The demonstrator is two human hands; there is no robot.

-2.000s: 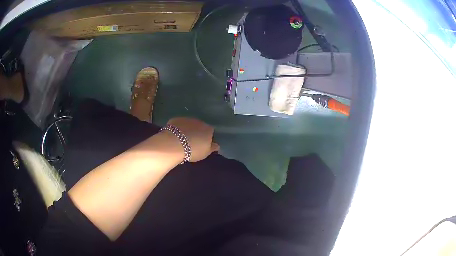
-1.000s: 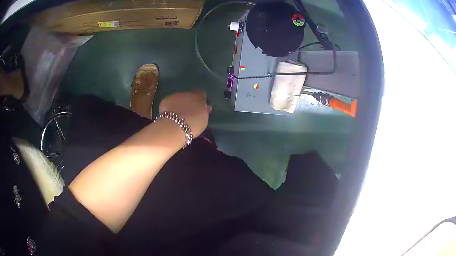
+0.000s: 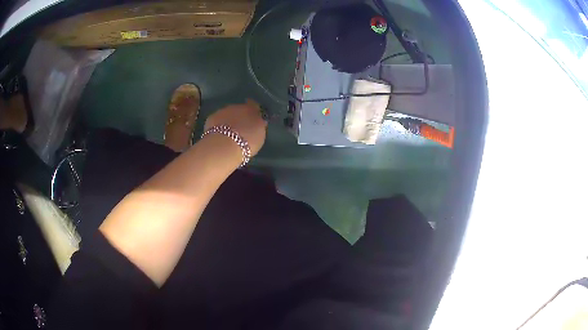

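Note:
My right hand (image 3: 238, 132), with a beaded bracelet on the wrist, reaches out under the table over the green floor. Its fingers are curled beside the left side of the grey box (image 3: 322, 126). A small dark bit shows at the fingertips; I cannot tell whether it is held. A thin gap seems to remain between hand and box. The box carries a black round spool or cone (image 3: 348, 38), a whitish block (image 3: 367, 113) and small dark knobs on its side. A patch of skin at the far left edge is cut off; I cannot tell whether it is my left hand.
The white table (image 3: 522, 161) curves along the right. A cardboard box (image 3: 155, 26) lies at the top, and a clear plastic bag (image 3: 58, 97) at the left. A tan shoe (image 3: 183, 113) stands on the floor. A black cable crosses the grey box near an orange-ended item (image 3: 438, 134).
My right hand has moved up from over the dark clothing, then slightly further up and towards the grey box's side. The view has shifted slightly.

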